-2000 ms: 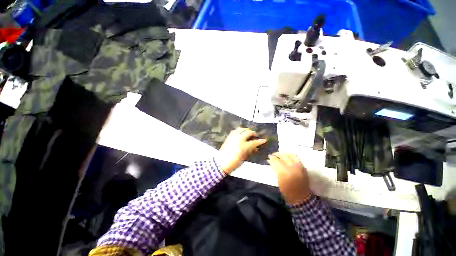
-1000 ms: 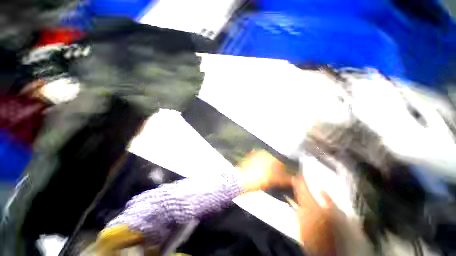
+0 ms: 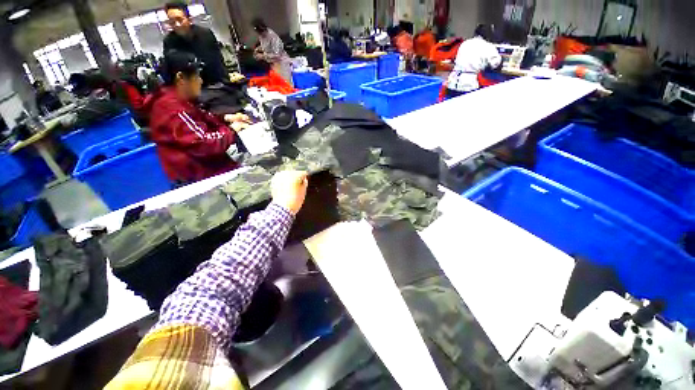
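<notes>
My left hand (image 3: 290, 190) is stretched out over the long heap of linked camouflage and black panels (image 3: 204, 217). Its fingers are closed on the upper edge of the heap's cloth. A linked strip of black and camouflage cloth (image 3: 443, 318) runs from the heap down the white table to the lower edge of the picture. The white sewing machine head (image 3: 602, 339) is at the lower right, cut off by the edge. Its needle area is not clearly visible. My right hand is not in view.
Blue crates (image 3: 579, 221) stand behind the table at right. A person in a maroon jacket (image 3: 190, 133) sits at another machine beyond the heap. A dark camouflage piece (image 3: 70, 286) and maroon cloth (image 3: 15, 312) lie at left. Other people and a long white table (image 3: 495, 114) are farther back.
The view has swung up and left. My left hand has left the strip by the machine and now grips the heap. My right hand has gone out of view.
</notes>
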